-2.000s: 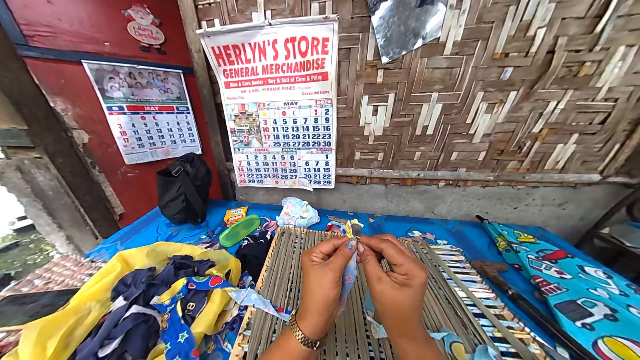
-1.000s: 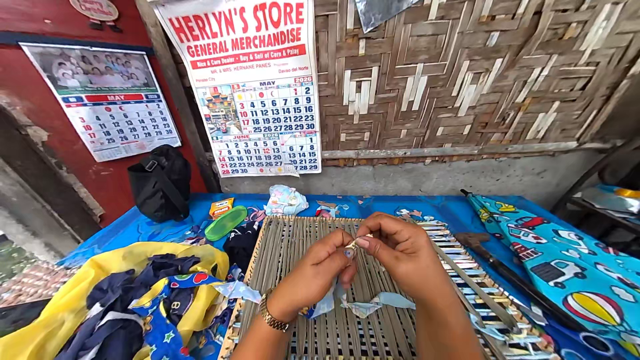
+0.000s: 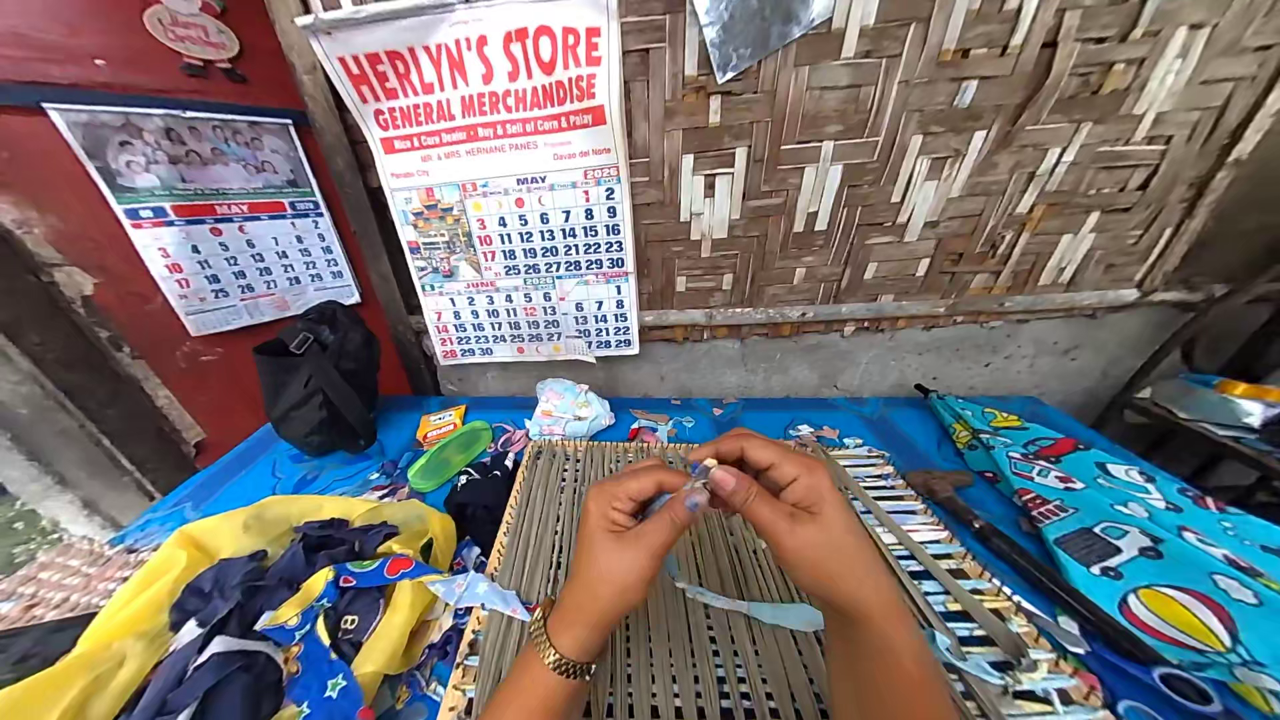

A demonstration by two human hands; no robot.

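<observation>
My left hand [image 3: 630, 540] and my right hand [image 3: 790, 510] meet over a wooden frame [image 3: 520, 500] strung lengthwise with grey-brown fabric strips [image 3: 570, 500]. The fingertips of both pinch a small bunched piece of pale blue cloth strip [image 3: 750, 608], whose tail hangs down and lies across the grey-brown strips. A gold-coloured watch or bracelet is on my left wrist. The exact shape of the cloth between my fingers is partly hidden. Multicoloured strips show at the frame's right side.
Yellow and dark blue cloths [image 3: 250, 540] lie heaped at left. Behind are a green oval case [image 3: 450, 456], an orange packet [image 3: 441, 425], a black bag [image 3: 318, 380] and a bundled patterned cloth [image 3: 568, 410]. At right lie a hammer-like tool [image 3: 1040, 565] and a turquoise printed folded umbrella [image 3: 1120, 530].
Both hands stay together at the strip, with the fingers' positions changed. The pale blue tail hung between my hands two seconds ago and now stretches to the right below them.
</observation>
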